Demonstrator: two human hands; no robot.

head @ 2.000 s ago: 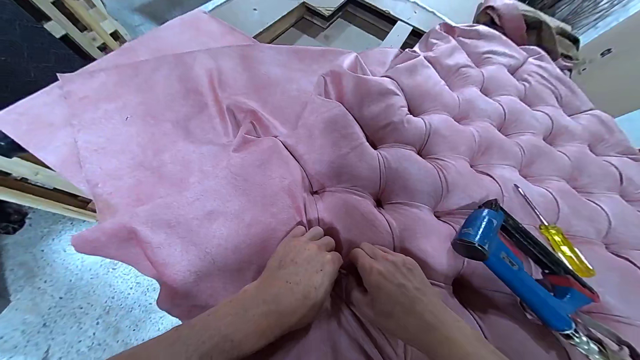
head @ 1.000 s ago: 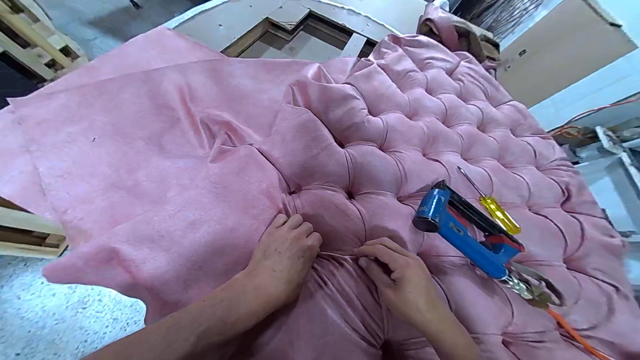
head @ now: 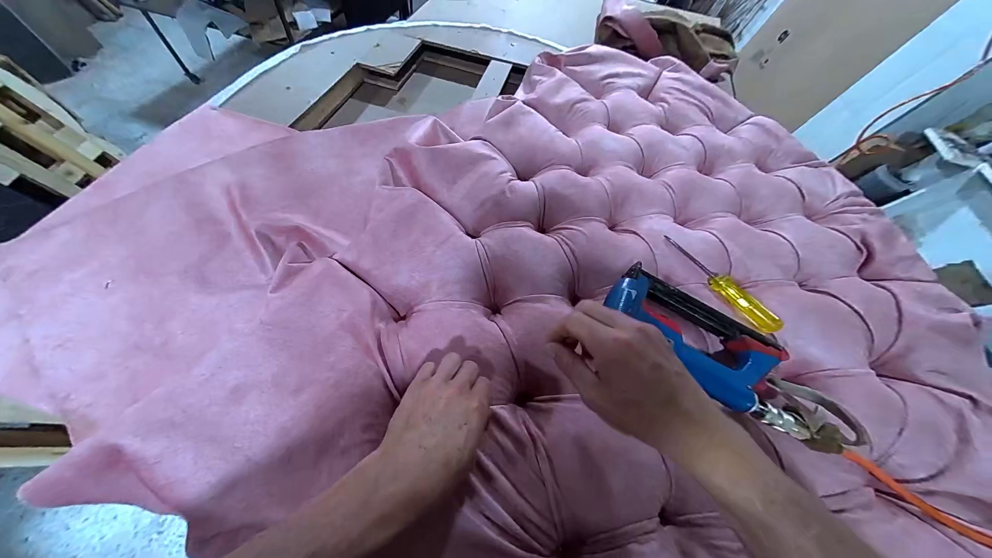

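Pink upholstery fabric lies smooth at the left and runs into a tufted panel with deep folds and buttonless dimples. My left hand rests on a tuft low in the middle, fingers spread lightly on the cloth. Just right of it my right hand is raised over the tufts, fingers curled; whether something small is between them cannot be told. Beside my right hand lies a blue pneumatic staple gun with a black magazine. A screwdriver with a clear yellow handle lies beyond it on the tufts.
An orange air hose runs from the staple gun to the lower right. Behind the fabric is a curved board frame with a cut-out. Bundled cloth sits at the far end. Wooden slats stand at the left, a cardboard sheet at the upper right.
My right hand has lifted from the fold beside my left hand and moved toward the staple gun. My left hand now lies flatter on the cloth. The view has shifted.
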